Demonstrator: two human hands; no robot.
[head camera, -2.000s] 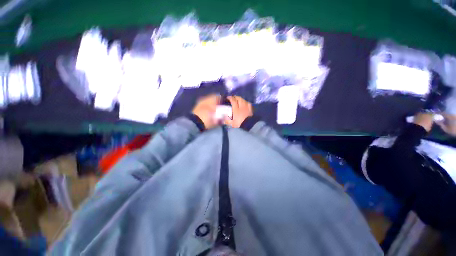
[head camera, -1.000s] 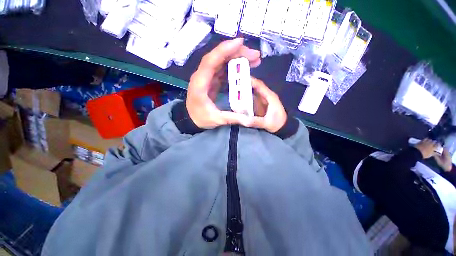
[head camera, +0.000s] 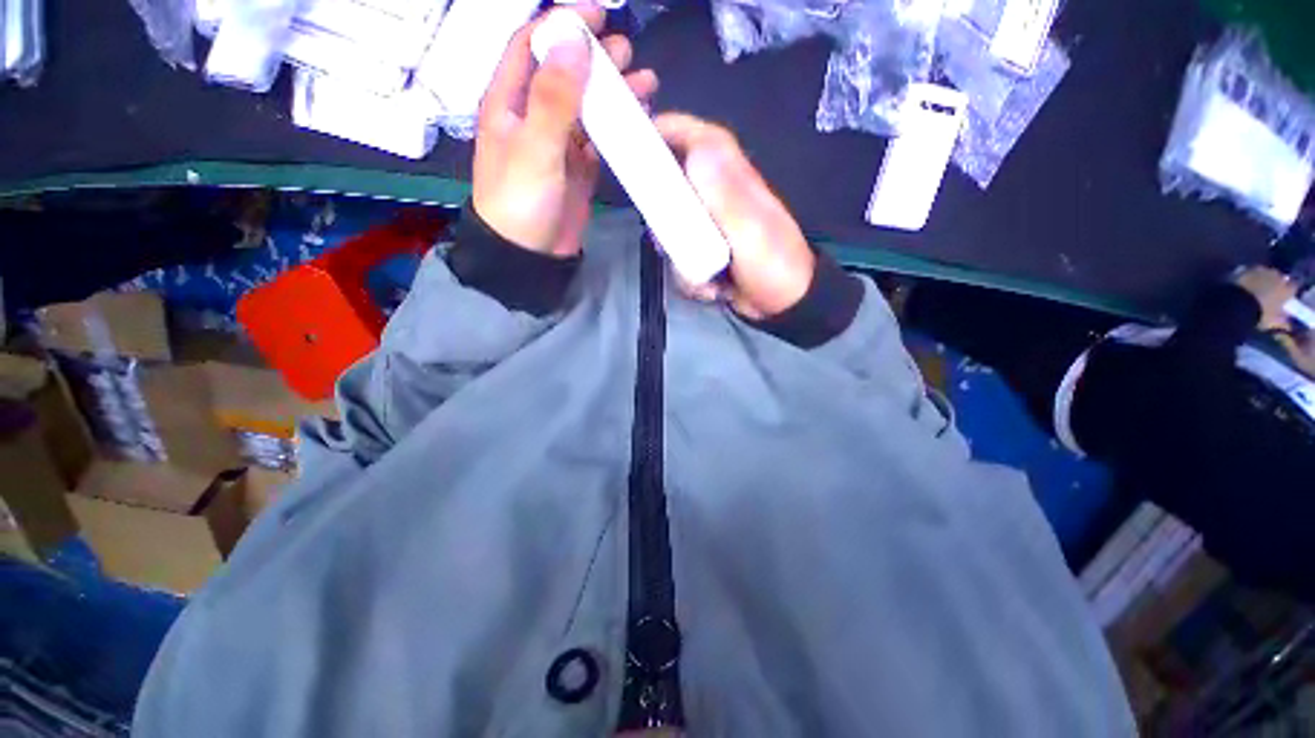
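Observation:
A closed white unit (head camera: 635, 156) is held edge-on in front of my jacket, tilted with its upper end to the left. My left hand (head camera: 542, 137) grips its upper end, with the thumb on the near side. My right hand (head camera: 743, 216) is around its lower end from the right. The unit's narrow plain side faces me. A white cover (head camera: 917, 156) with small dark slots at its top end lies on the black bench strip to the right of my hands.
Stacked white shells (head camera: 368, 72) lie at the upper left, clear plastic bags (head camera: 995, 108) at the upper right. A bagged stack (head camera: 1243, 141) sits further right, near a coworker's dark sleeve (head camera: 1226, 325). A red stool (head camera: 315, 320) and open cartons (head camera: 152, 498) stand on the floor at left.
The unit has turned from upright with its slotted end showing to slanted with its long plain side showing. My left hand has moved up along it. The bench items sit higher in view.

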